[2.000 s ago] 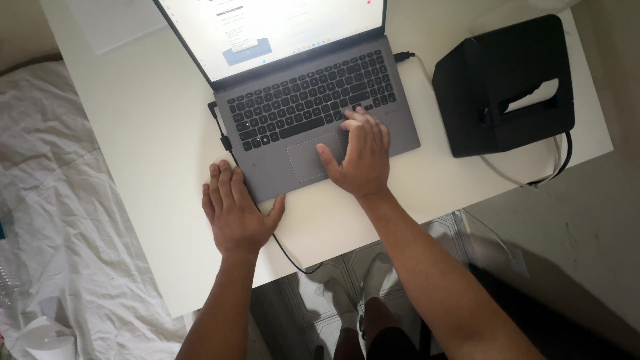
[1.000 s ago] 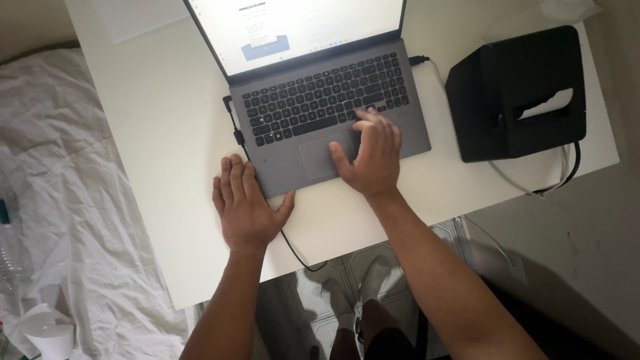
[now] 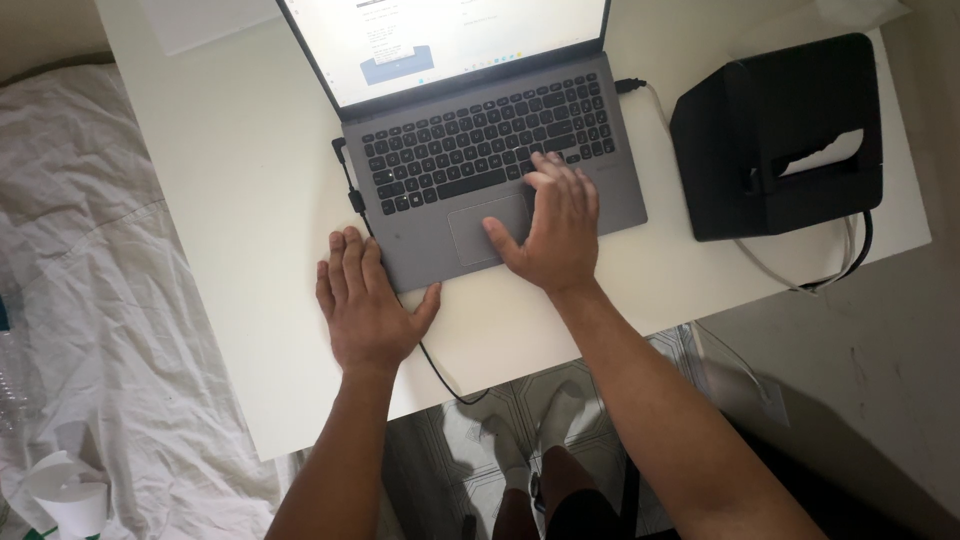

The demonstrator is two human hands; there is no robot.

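Note:
A grey laptop (image 3: 420, 247) lies unfolded on a white table, its screen lit. My left hand (image 3: 369, 300) rests palm down on the tabletop beside the laptop's near left corner, fingers apart and holding nothing. Over the right part of the touchpad (image 3: 480, 229) is my right hand (image 3: 555, 217), its thumb at the pad and its fingertips by the lower right keys of the keyboard (image 3: 487, 142). Whether those fingertips press any key cannot be told. A black power cable (image 3: 357, 200) is plugged into the laptop's left side and passes under my left hand.
A black label or receipt printer (image 3: 780, 142) with white paper in its slot stands at the right, cables hanging behind the table edge. A USB plug (image 3: 630, 85) sits in the laptop's right side. White sheet (image 3: 135, 247) and a paper roll (image 3: 67, 495) are at left. Tiled floor (image 3: 517, 397) shows below.

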